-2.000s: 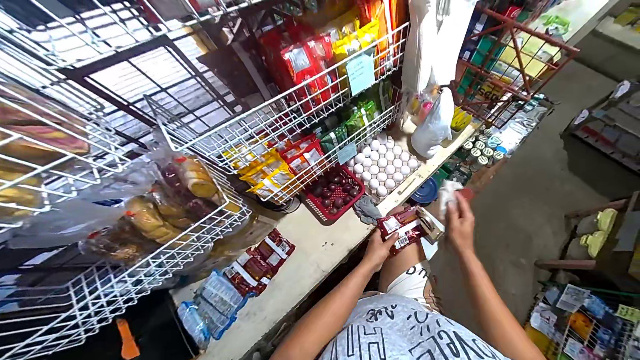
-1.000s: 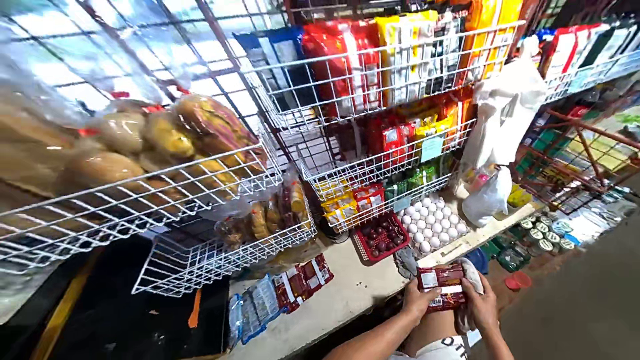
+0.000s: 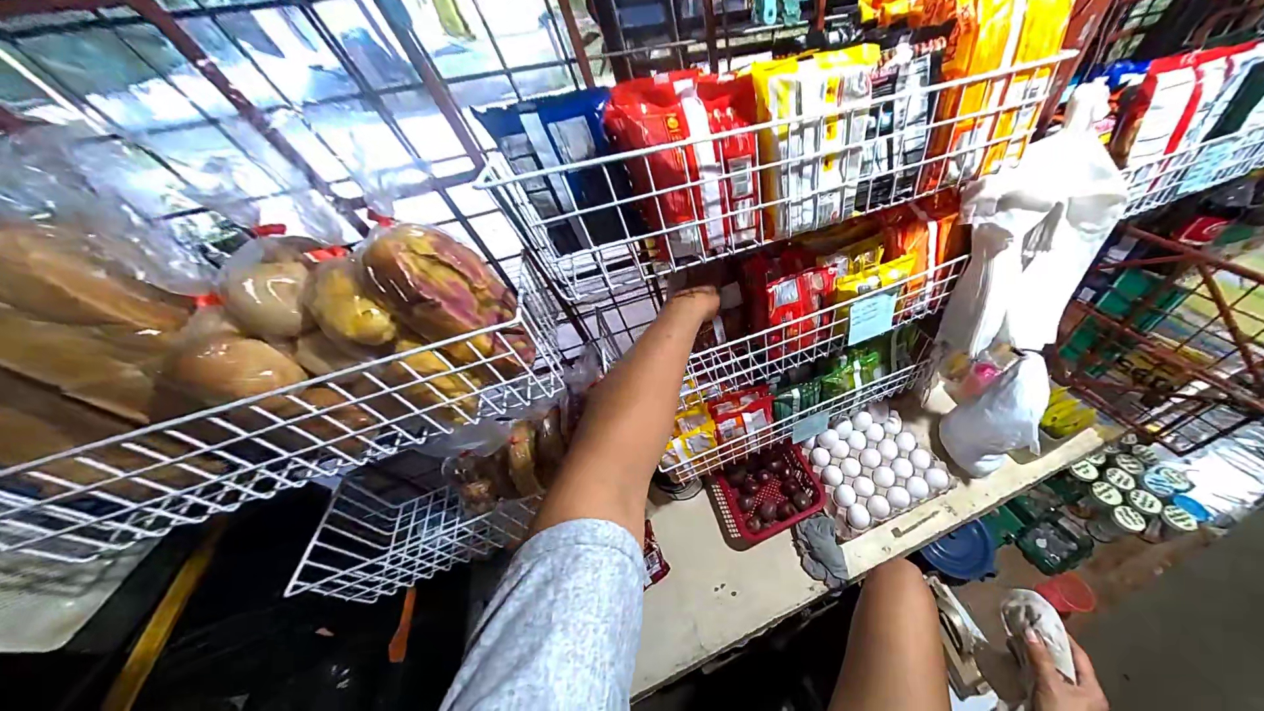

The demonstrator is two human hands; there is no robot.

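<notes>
My left hand (image 3: pixel 697 301) reaches into the middle white wire basket (image 3: pixel 790 351), at its left end beside red packets (image 3: pixel 790 296). Its fingers are hidden in shadow, and a dark packet shows next to them. Low at the right, my right hand (image 3: pixel 1062 676) holds a crumpled white cloth (image 3: pixel 1037 627) over the floor. A dark red packet (image 3: pixel 654 555) on the counter (image 3: pixel 721 602) is mostly covered by my left arm. Below the baskets sit a red plastic basket of dark round items (image 3: pixel 765 494) and a tray of white eggs (image 3: pixel 874 469).
Bagged bread (image 3: pixel 267 296) fills a wire basket at the left. Large packets (image 3: pixel 681 158) stand in the upper basket. White plastic bags (image 3: pixel 1027 237) hang at the right, above jars with pale lids (image 3: pixel 1126 494). A grey cloth (image 3: pixel 820 548) lies at the counter's edge.
My left hand has moved from the dark red packets at my lap up into the wire basket. My right hand has moved away to the right with the cloth. The packets from my lap are out of sight.
</notes>
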